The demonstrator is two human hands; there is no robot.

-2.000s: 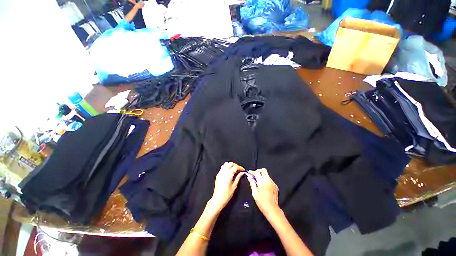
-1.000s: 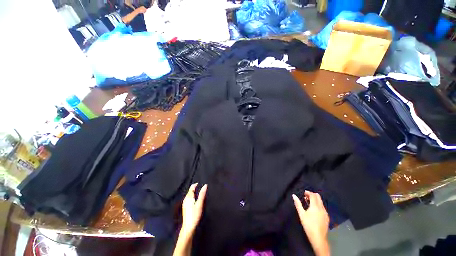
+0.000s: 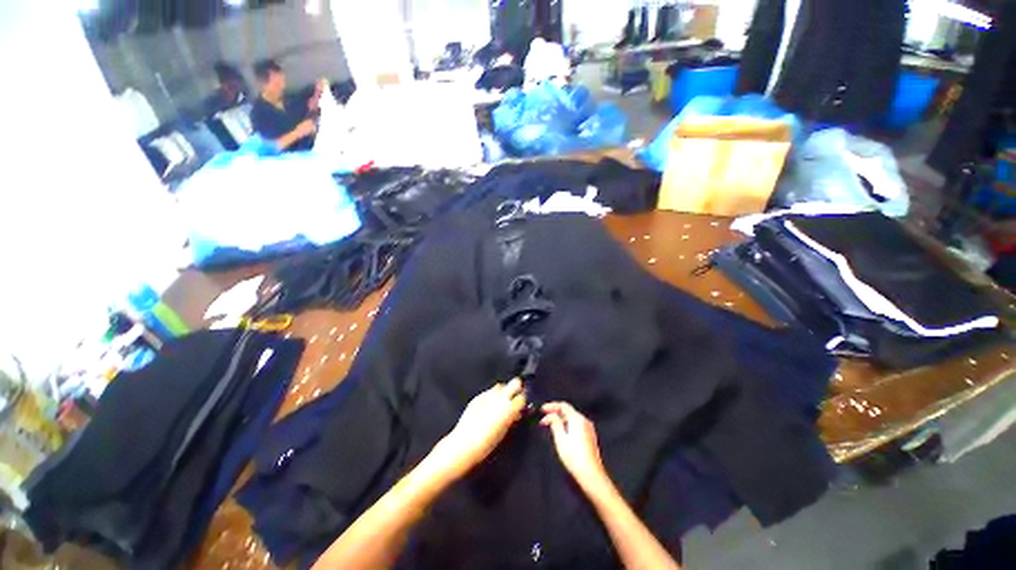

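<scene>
A black suit jacket (image 3: 635,379) lies front up before me, its sleeves spread to both sides. My left hand (image 3: 490,419) is at the front opening just below the collar, its fingertips closed on the jacket's front edge. My right hand (image 3: 572,436) is close beside it, its thumb and fingers bent at the other side of the opening. Whether its fingertips hold cloth is too small to tell. A small shiny button (image 3: 536,550) shows lower down. A coat hanger hook (image 3: 524,292) shows at the neck. Navy jackets (image 3: 780,362) show under the black one.
Folded dark garments (image 3: 134,434) lie left with a yellow loop (image 3: 267,323). White-striped folded garments (image 3: 869,278) lie right. Black straps (image 3: 345,262), a pale blue bag (image 3: 262,206), a bright blue bag (image 3: 552,117) and a cardboard box (image 3: 724,167) stand behind. A person (image 3: 279,111) is at back left.
My hands were apart over the lower jacket one second ago and are now together, higher up at the front opening. The view has tilted up, showing more of the room and the person behind.
</scene>
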